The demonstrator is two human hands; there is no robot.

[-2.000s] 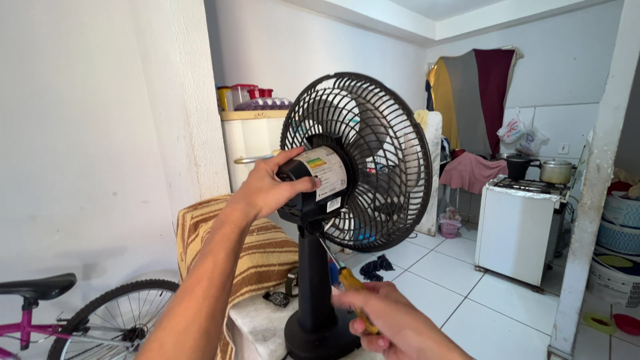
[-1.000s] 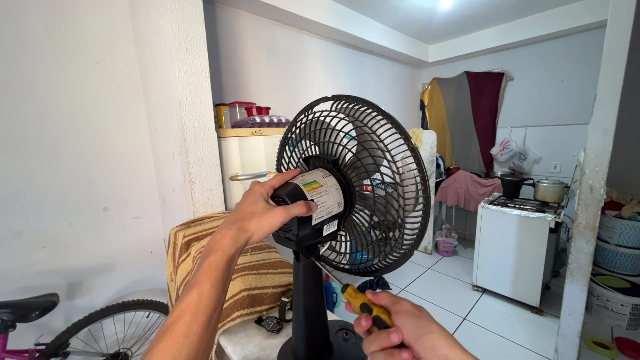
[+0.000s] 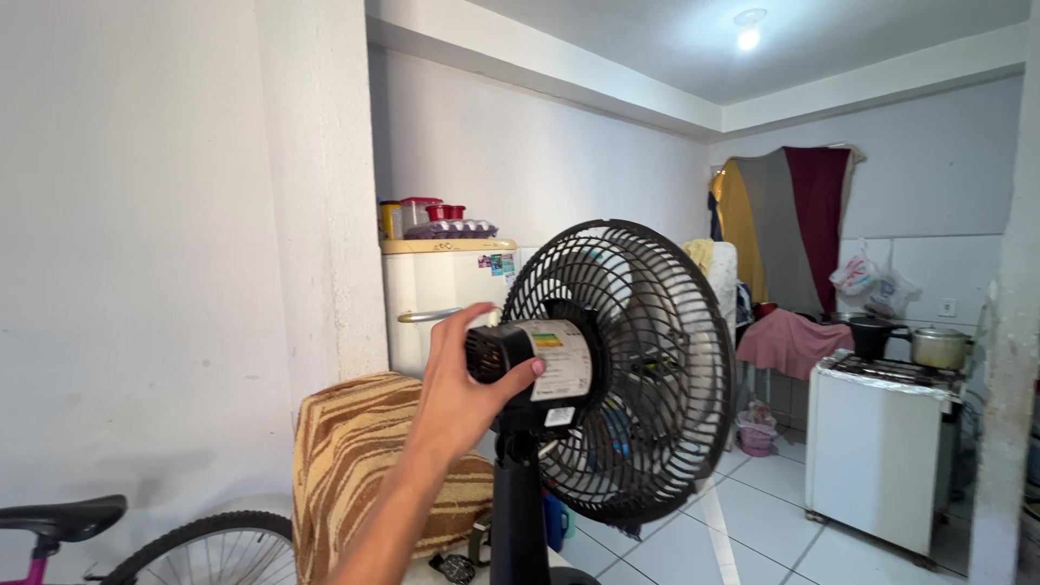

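Note:
My left hand (image 3: 467,382) grips the black motor housing (image 3: 500,353) of a pedestal fan, its thumb on the label and its fingers behind the back end. The fan's round black grille (image 3: 642,366) faces away to the right, and its black column (image 3: 520,520) stands upright below the motor. My right hand is out of view, and so is the yellow-handled screwdriver.
A striped blanket (image 3: 349,463) covers a seat behind the column, with a wristwatch (image 3: 457,569) on it. A bicycle wheel (image 3: 219,552) is at the lower left. A refrigerator (image 3: 447,284) stands behind; a white stove (image 3: 873,463) is at right.
My right hand, which held the yellow-handled screwdriver below the motor, has left the view. My left hand stays on the motor housing. The view has tilted up.

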